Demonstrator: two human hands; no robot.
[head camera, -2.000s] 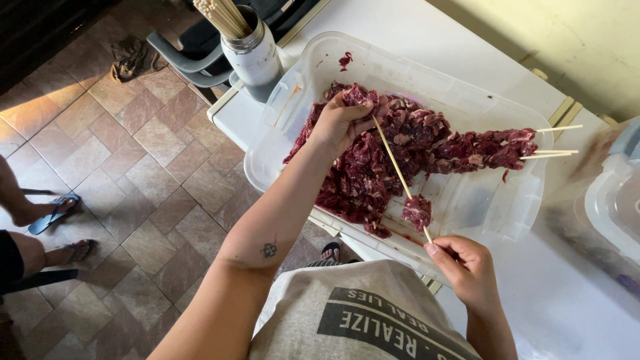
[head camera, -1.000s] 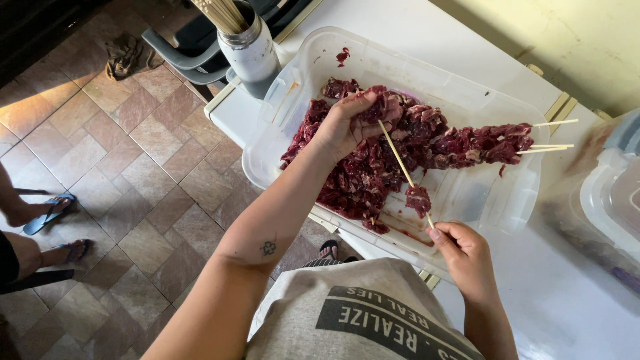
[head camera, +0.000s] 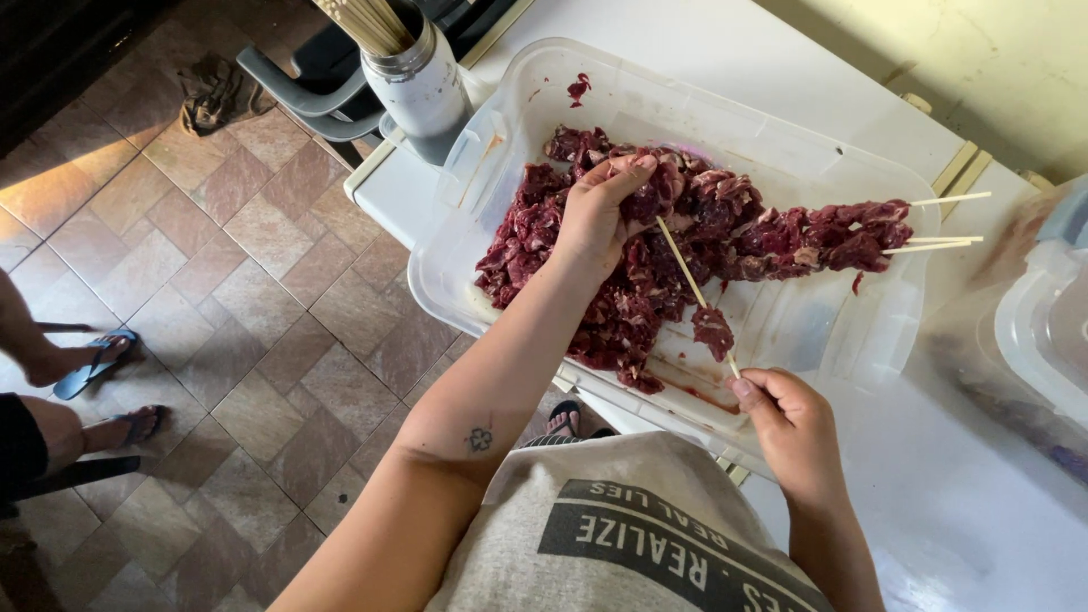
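Observation:
My right hand (head camera: 786, 416) pinches the lower end of a wooden skewer (head camera: 680, 259), on which one piece of raw red meat (head camera: 712, 331) is threaded near my fingers. My left hand (head camera: 599, 208) holds a piece of raw meat (head camera: 653, 191) between thumb and fingers, at the skewer's upper end; the tip is hidden there. Beneath both lies a translucent plastic tub (head camera: 833, 157) with a heap of raw meat pieces (head camera: 625, 310). Several loaded meat skewers (head camera: 829, 236) rest at the tub's right side, their bare ends pointing right.
A worn metal container (head camera: 421, 93) with bundled wooden skewers (head camera: 365, 25) stands left of the tub on the white table (head camera: 680, 38). Another lidded plastic container (head camera: 1050, 314) is at the right. A dark plastic chair (head camera: 314, 98) and another person's sandaled feet (head camera: 106, 361) are at the left.
My left hand has turned over the heap and now holds a meat piece at the skewer's upper end. My right hand keeps its grip on the skewer.

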